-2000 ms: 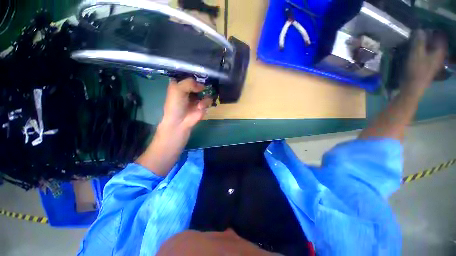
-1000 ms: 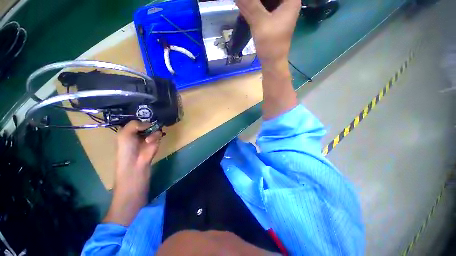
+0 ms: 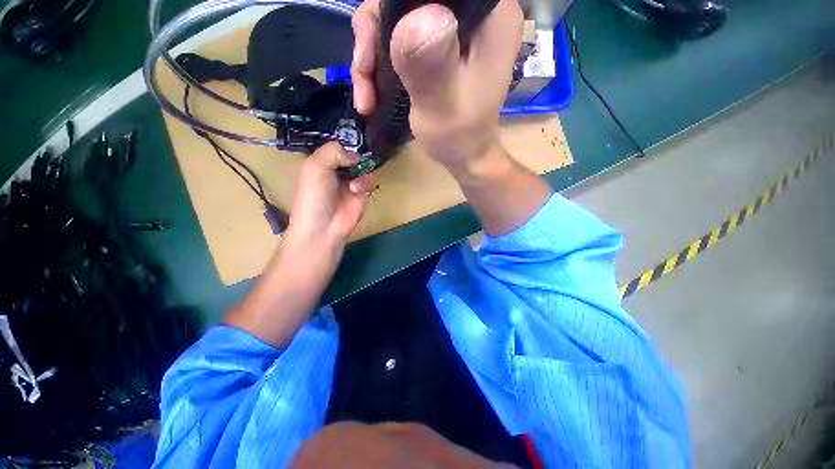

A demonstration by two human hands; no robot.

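Note:
A headset with two shiny headband hoops (image 3: 197, 114) and a black headband pad (image 3: 293, 57) lies on the tan cardboard sheet (image 3: 243, 243). My left hand (image 3: 334, 188) holds the ear cup's near side, with a green circuit board (image 3: 364, 166) at the fingertips. My right hand (image 3: 458, 92) is wrapped around the thick black handle of the electric screwdriver (image 3: 479, 9), above and right of the ear cup. The hand and handle hide part of the cup. The screwdriver's bit cannot be made out.
The blue tray (image 3: 564, 87) with the silvery screw feeder (image 3: 538, 66) stands behind my right hand, partly hidden. A black cable bundle (image 3: 73, 275) with white ties (image 3: 26, 371) lies at the left. A thin cord crosses the bench at the right. Headsets stand at the top corners.
My right hand has moved from the feeder toward the ear cup with the screwdriver. My left hand keeps hold of the headset. The camera view has shifted.

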